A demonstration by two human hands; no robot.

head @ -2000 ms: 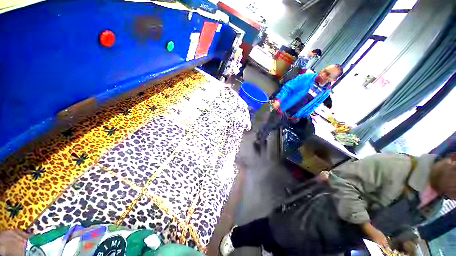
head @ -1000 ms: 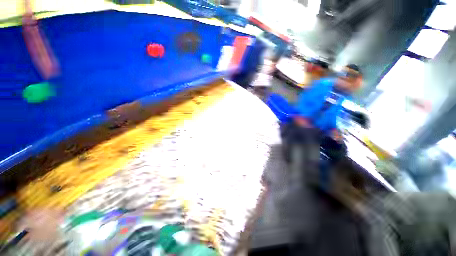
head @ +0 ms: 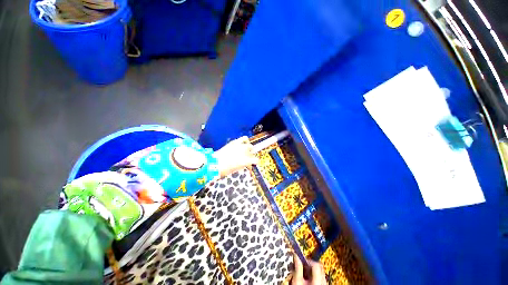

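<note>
A blue and dark cutting die (head: 277,214) with crossbars lies over orange leopard-print sheet (head: 289,201) beside the press head, which hides part of it. My left hand (head: 237,156) reaches from a patterned sleeve and holds the die's far end; its fingertips are partly hidden. My right hand (head: 309,274), cut off by the bottom edge, grips the die's near long bar. Black-and-white leopard layer (head: 239,217) with thin orange strips lies on the wearer's side of the die.
The blue press head (head: 345,167) stands close on the right, with white papers (head: 429,139) clipped on it. A round blue bin (head: 131,146) is just beyond my left forearm. Another blue bin (head: 92,53), filled with brown material, stands on the grey floor at top left.
The view has swung from the aisle with people to the press's other end, with bins. Both hands are now on the die, which did not show clearly before.
</note>
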